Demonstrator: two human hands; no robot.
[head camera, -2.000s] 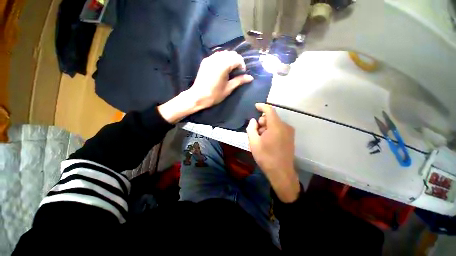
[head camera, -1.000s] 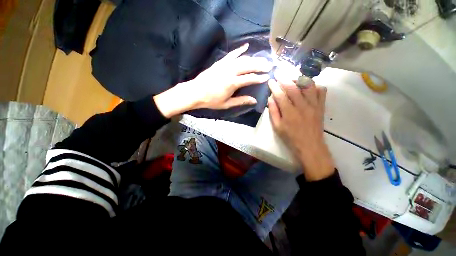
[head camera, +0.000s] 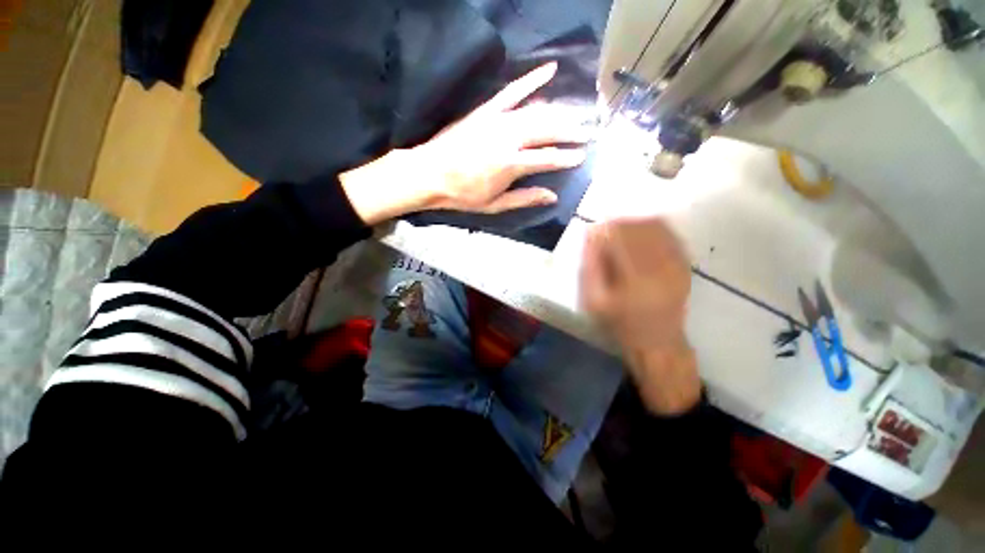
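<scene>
A dark navy garment panel (head camera: 313, 92) lies on the table left of the needle area and under the sewing machine head (head camera: 745, 65). My left hand (head camera: 486, 157) lies flat on the cloth, fingers spread, fingertips at the bright lamp glare (head camera: 626, 140). The glare hides the needle and presser foot. My right hand (head camera: 637, 281) is blurred, over the white table just right of the cloth's edge and apart from it. Its fingers look curled; whether it holds anything cannot be told.
Blue-handled snips (head camera: 827, 344) lie on the white table (head camera: 745, 378) beside small dark bits (head camera: 786, 342). A yellow ring (head camera: 805, 175) lies near the machine. A white block with a red-brown label (head camera: 899, 434) is at the table's right end. Black cloth (head camera: 162, 38) hangs far left.
My right hand came up to the needle area, then drew back toward the table's front edge, its fingers curling. My left hand moved toward the needle and its fingers spread flat on the cloth.
</scene>
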